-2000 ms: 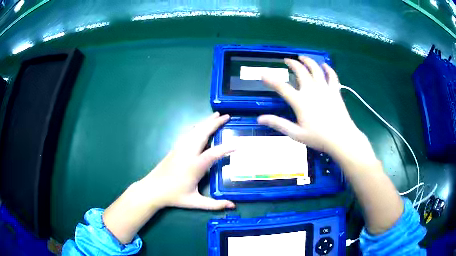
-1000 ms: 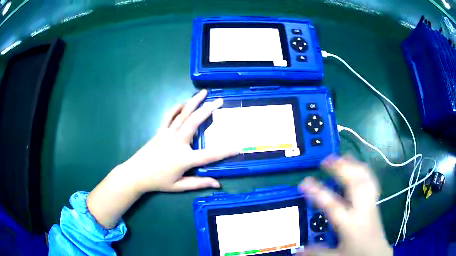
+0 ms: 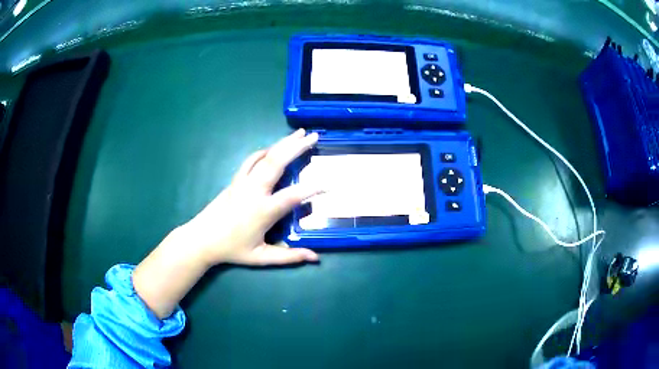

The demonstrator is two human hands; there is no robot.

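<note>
Two blue handheld testers lie flat, screens up, one above the other. The upper tester point(image 3: 376, 115) has a lit white screen. The nearer tester point(image 3: 390, 236) also shows a mostly white screen, with black buttons at its right. My left hand point(image 3: 238, 209) lies over the nearer tester's left end with fingers spread. One finger is over the screen, others are at the upper left corner, and the thumb is beside the lower edge. My right hand is out of the picture; only a bit of blue sleeve shows at the bottom right edge.
White cables point(image 3: 545, 148) run from both testers' right sides to a bundle at lower right, beside a small black and yellow lump point(image 3: 620, 272). Blue units with dark prongs point(image 3: 623, 130) stand at right. A long black tray point(image 3: 43, 180) lies at left.
The third, nearest tester has left the picture, and my right hand has gone out past the lower edge. The coloured bar on the middle tester's screen is gone. My left hand remains at that tester.
</note>
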